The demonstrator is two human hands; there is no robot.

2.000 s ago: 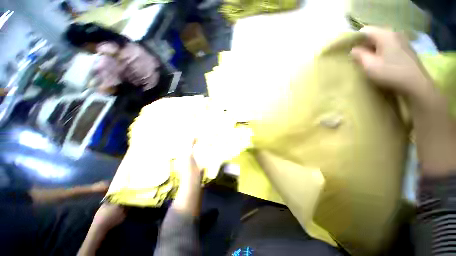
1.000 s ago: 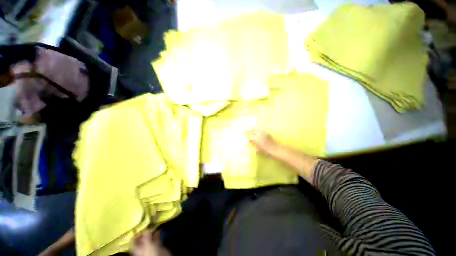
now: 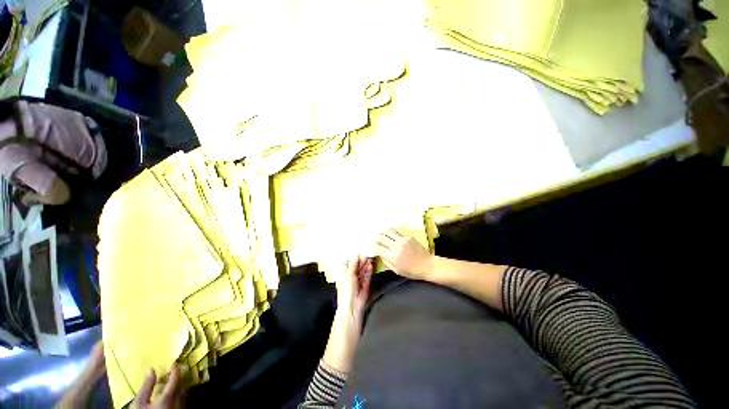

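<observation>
Yellow panels with a glare-whitened top lie at the table's near edge, in front of my body. My right hand rests palm down on their near edge, fingers spread. My left hand is beside it at the same edge, palm turned partly up. Glare hides its fingertips, so its hold is unclear. A fanned panel stack hangs over the edge at the left, with another person's hand at its bottom. A ruffled panel stack, partly white with glare, lies behind.
Another yellow panel stack lies at the back right near a grey board. A person in a pink top is at the far left. A brown box is at the upper left. The worktable's edge slants up to the right.
My right hand earlier held up a large panel, then lay on the panels; it is now nearer my body. My left hand now shows beside it. The view has shifted, and glare covers more panels.
</observation>
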